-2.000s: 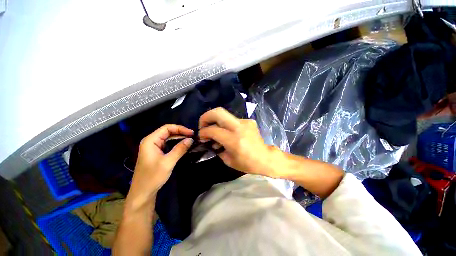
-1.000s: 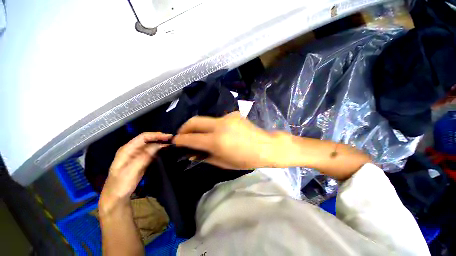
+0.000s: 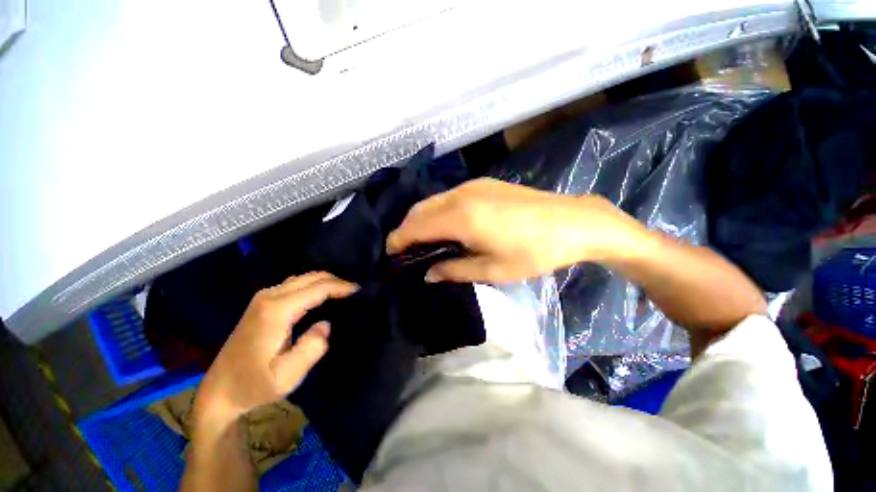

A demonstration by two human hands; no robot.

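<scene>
The dark cloth workpiece [image 3: 360,360] lies bunched in the lap, below the white table edge. A small white label [image 3: 338,207] shows on its upper part. My right hand [image 3: 499,231] pinches a folded dark edge of the cloth between thumb and fingers. Whether a small tool is also in it cannot be told. My left hand [image 3: 279,336] rests at the left of the cloth, with fingertips touching it and thumb apart from the fingers. A white piece [image 3: 509,322] shows below my right hand, beside the dark cloth.
The white table [image 3: 192,115] with a printed ruler edge curves across the top. A clear plastic bag [image 3: 634,183] of dark goods is at the right, with black cloth [image 3: 768,183] on it. Blue mesh crates [image 3: 134,432] and khaki cloth [image 3: 274,432] are lower left. A red crate [image 3: 850,360] is far right.
The hands were together at one spot on the cloth and are now apart. My right hand has moved up and right with a folded edge; more of the white piece shows.
</scene>
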